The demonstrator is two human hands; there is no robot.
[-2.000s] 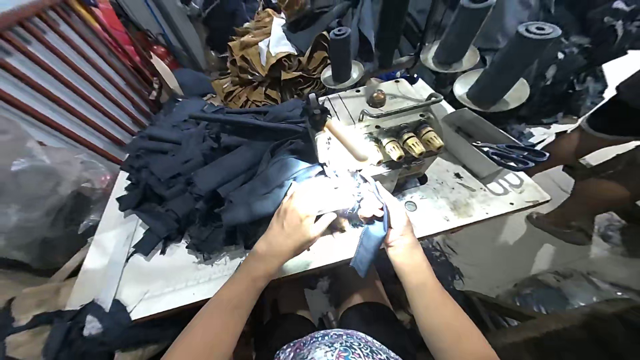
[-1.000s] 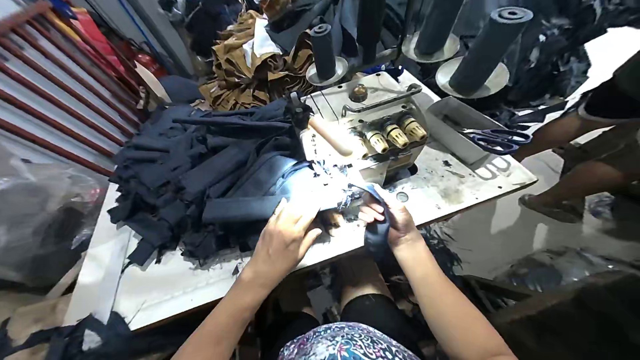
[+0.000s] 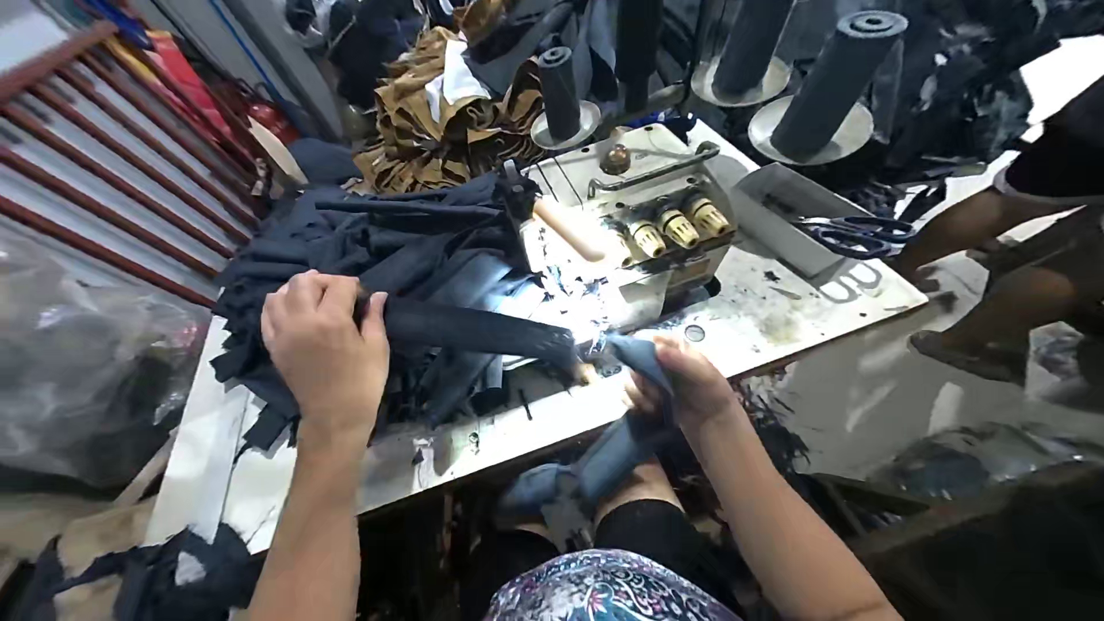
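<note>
My left hand (image 3: 326, 349) grips one end of a dark blue fabric strip (image 3: 474, 332), which stretches right to the lit needle area of an industrial sewing machine (image 3: 638, 216), likely an overlock. On the near side of the needle area, my right hand (image 3: 686, 384) holds a lighter blue fabric piece (image 3: 617, 448) that hangs down over the table edge to my lap. A heap of dark blue cut fabric (image 3: 371, 233) lies beside the machine, behind my left hand. Yellow tension knobs (image 3: 677, 226) sit on the machine. Glare hides the presser foot.
Dark thread cones (image 3: 824, 95) stand behind the machine. A grey tray (image 3: 798, 216) with dark-handled scissors (image 3: 854, 235) lies right. Brown fabric pieces (image 3: 431, 112) are piled behind. A red-brown slatted rail (image 3: 112, 155) and plastic bag (image 3: 78, 345) flank the left. Another person's legs (image 3: 1000, 233) are at right.
My left hand has moved left, away from the needle area, and a dark strip now stretches between it and the machine. The lighter piece now hangs lower from my right hand.
</note>
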